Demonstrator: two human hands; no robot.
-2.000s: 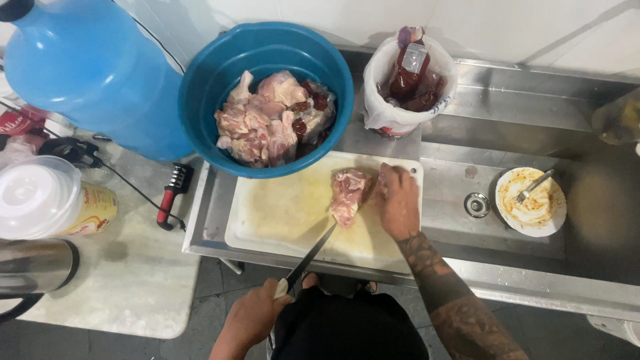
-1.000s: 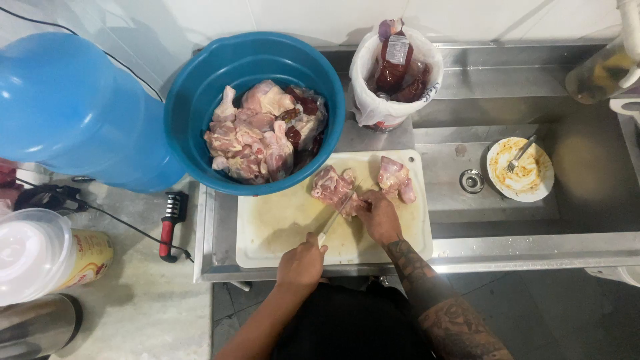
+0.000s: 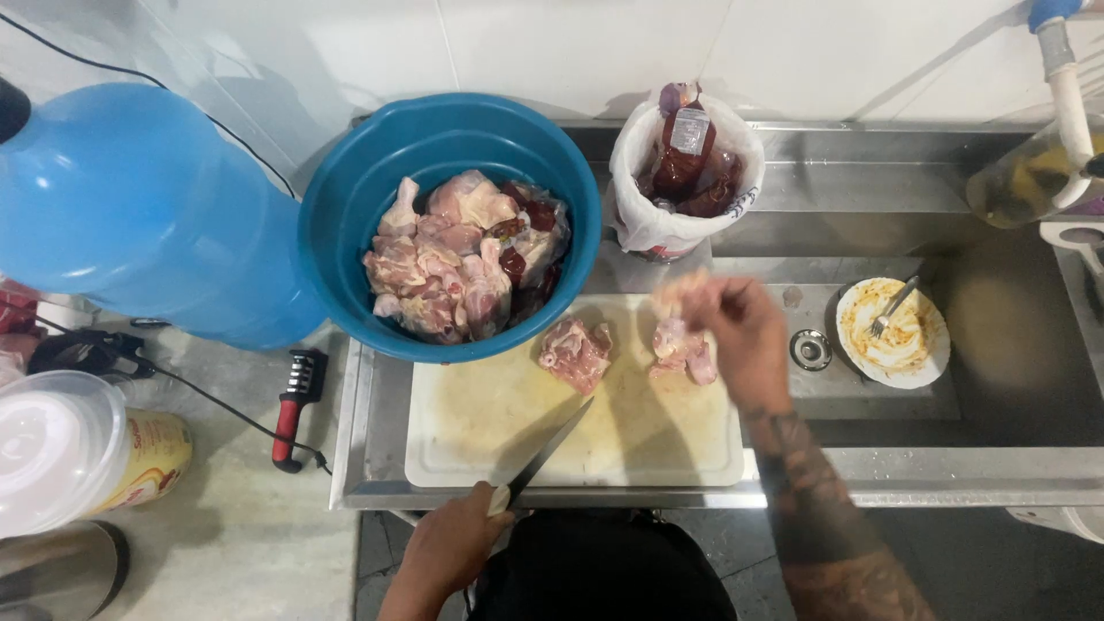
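My left hand (image 3: 457,535) grips a kitchen knife (image 3: 552,447) by its pale handle at the near edge of a white cutting board (image 3: 483,440). The blade points up and right toward a piece of raw chicken (image 3: 576,354) lying on the board. My right hand (image 3: 733,323), blurred by motion, is over the board's right side with a small pale piece of chicken (image 3: 681,293) at its fingertips. Just below it lies another raw chicken piece (image 3: 686,354). A blue plastic basin (image 3: 448,129) behind the board holds raw chicken pieces and dark red bagged meat.
A bag-lined bucket (image 3: 647,220) with dark red packages stands behind the board. Right of it, the steel sink (image 3: 1018,345) contains a soiled plate (image 3: 897,371) with a fork. On the left counter are a knife sharpener (image 3: 289,418), a lidded tub (image 3: 155,457) and a large blue water jug (image 3: 155,207).
My right hand has risen from the chicken with a small piece at its fingers. My left hand has drawn the knife back from the chicken toward the board's near edge.
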